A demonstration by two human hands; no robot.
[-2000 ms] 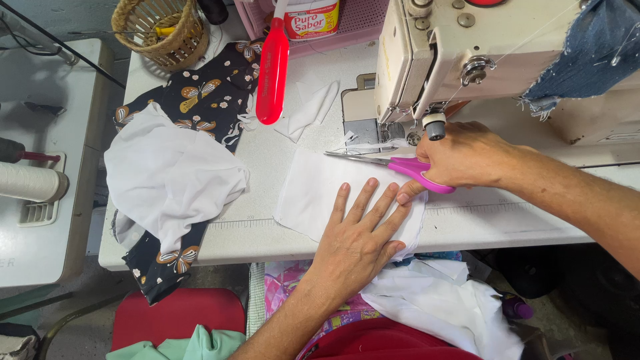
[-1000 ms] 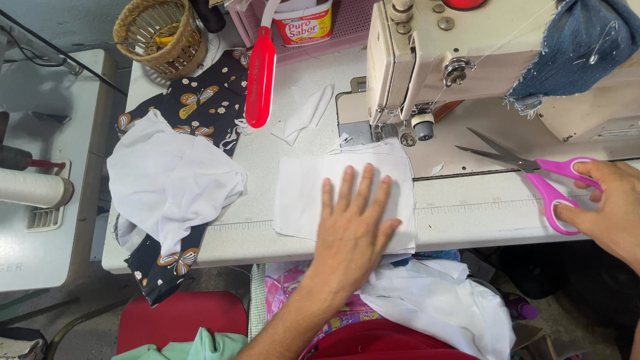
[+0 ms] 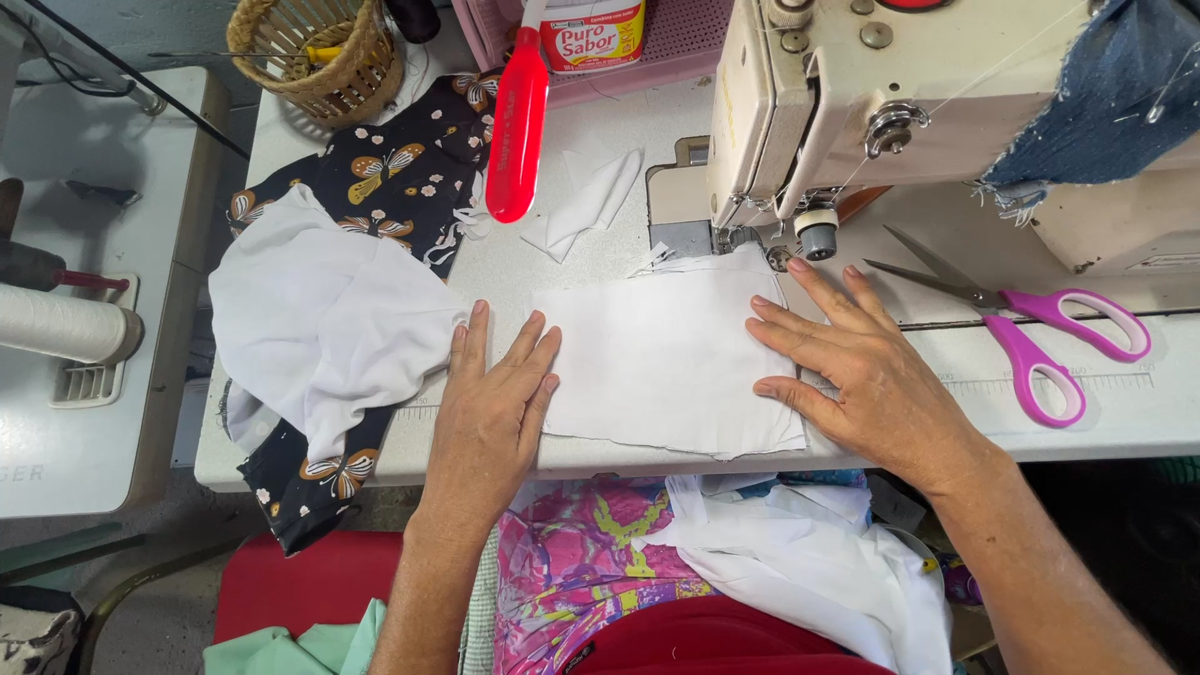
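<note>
A roughly rectangular white fabric piece (image 3: 656, 356) lies flat on the sewing table, its upper edge close to the presser foot of the sewing machine (image 3: 900, 84). At its left edge rests my left hand (image 3: 492, 403), fingers apart and holding nothing. My right hand (image 3: 853, 375) spreads over the fabric's right edge, also holding nothing. Purple-handled scissors (image 3: 984, 300) lie with blades apart to the right of that hand. Left of my left hand, a crumpled white cloth (image 3: 319, 309) covers part of a black butterfly-print fabric (image 3: 375, 178).
A red-handled tool (image 3: 517, 131) and a white scrap (image 3: 591, 206) are behind the fabric. A wicker basket (image 3: 319, 66), a pink perforated tray (image 3: 675, 56) and a tub (image 3: 592, 36) stand at the back. Denim (image 3: 1106, 112) hangs on the machine. A thread cone (image 3: 66, 323) is far left.
The scissors, held in my right hand in the earlier frames, now lie on the table. My right hand has moved left onto the fabric; my left hand has shifted from its middle to its left edge.
</note>
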